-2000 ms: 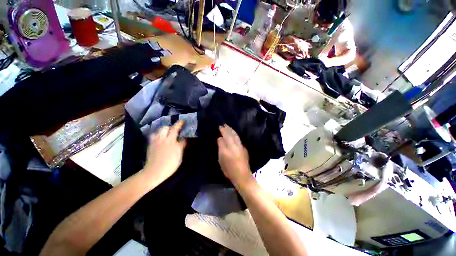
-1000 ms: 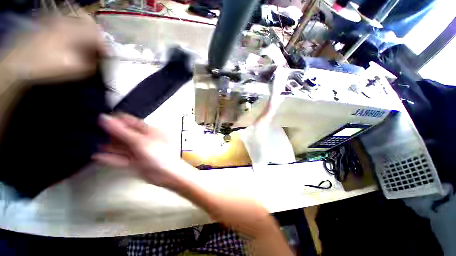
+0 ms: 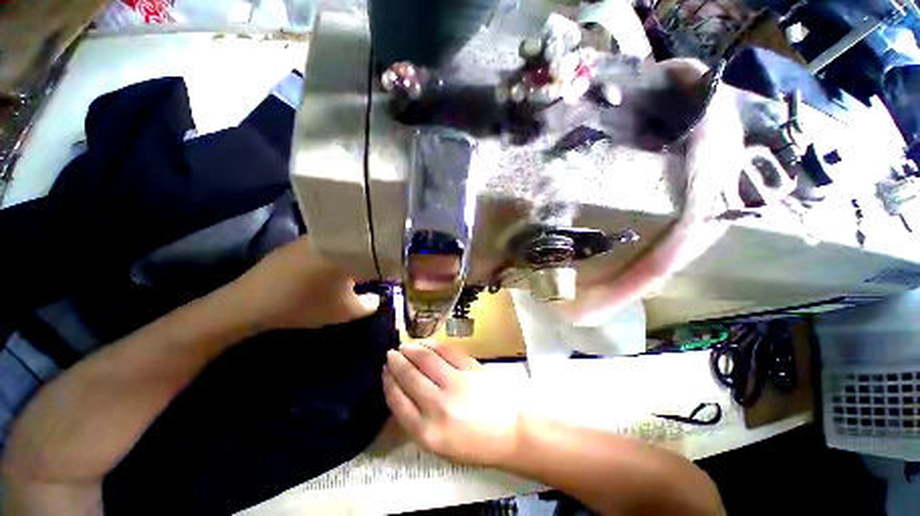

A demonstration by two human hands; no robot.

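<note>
The black garment piece (image 3: 272, 403) lies in a heap left of the needle, with its edge at the presser foot (image 3: 391, 294). The off-white sewing machine head (image 3: 338, 171) stands over it, with a shiny take-up lever guard (image 3: 437, 222) in front. My left hand (image 3: 321, 287) is on the garment just left and behind the presser foot, its fingertips partly hidden by cloth and the head. My right hand (image 3: 444, 398) has its fingers bent at the garment's edge, just in front of the needle. The needle tip is hidden.
A white piece (image 3: 585, 328) lies right of the yellowish bed cover (image 3: 499, 328). A pale pink cloth strip (image 3: 671, 267) hangs over the head. A small black loop (image 3: 703, 413), scissors (image 3: 752, 361) and a lattice basket (image 3: 878, 403) are at the right. A dark lamp (image 3: 429, 40) is above.
The view has moved close to the machine head. The garment has gone from the left side of the table to the presser foot, and both hands are now beside the needle.
</note>
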